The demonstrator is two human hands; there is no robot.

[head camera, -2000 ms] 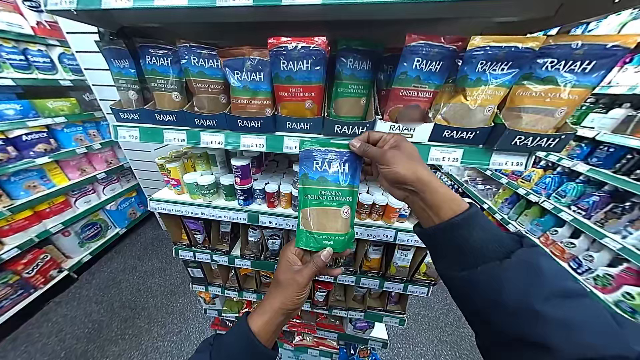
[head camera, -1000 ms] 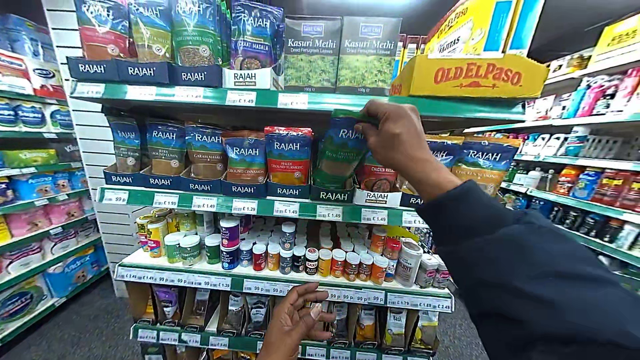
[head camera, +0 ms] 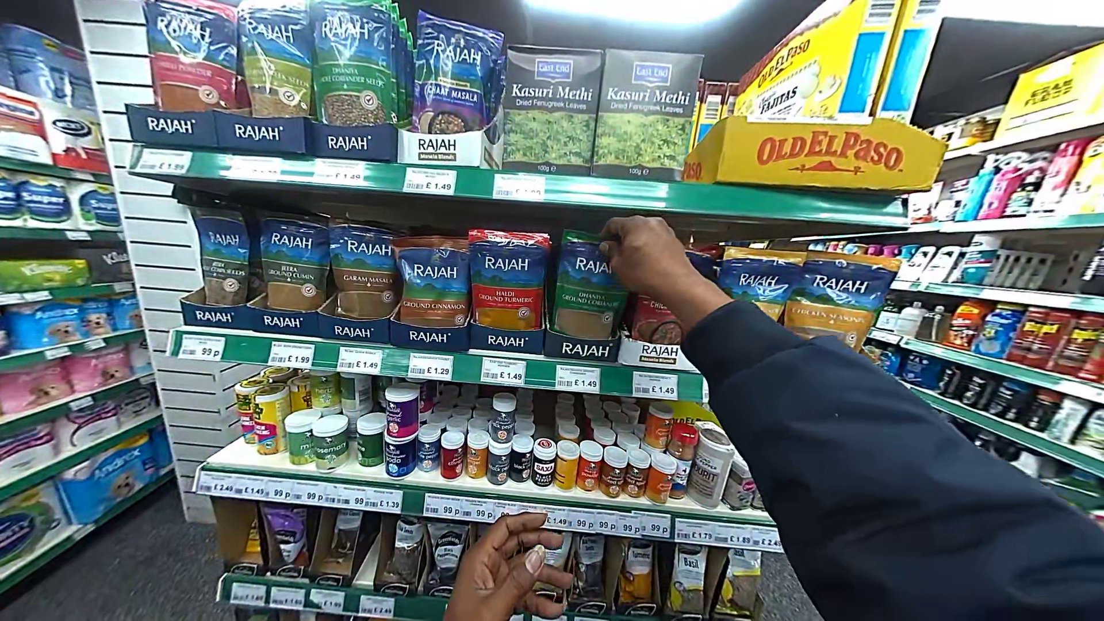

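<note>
My right hand [head camera: 647, 259] pinches the top right corner of a green-and-blue pouch of ground coriander [head camera: 588, 289], which stands upright in its dark blue display box [head camera: 582, 347]. On the left is a red ground turmeric pouch [head camera: 507, 280]; on the right, a chicken masala pouch [head camera: 657, 321] is partly hidden by my hand and sleeve. My left hand [head camera: 509, 569] is low in the middle, palm up with its fingers spread and nothing in it, in front of the lower shelf of spice packets.
Small spice jars [head camera: 522, 461] fill the shelf under the pouches. The upper shelf [head camera: 552, 194] overhangs my right hand and bears more pouches, Kasuri Methi boxes [head camera: 552, 112] and a yellow Old El Paso tray [head camera: 811, 155]. Stocked shelves flank both sides.
The coriander pouch, held in both hands before the shelf two seconds ago, now stands in its display box. My left hand has let go of it; my right hand is still at its top.
</note>
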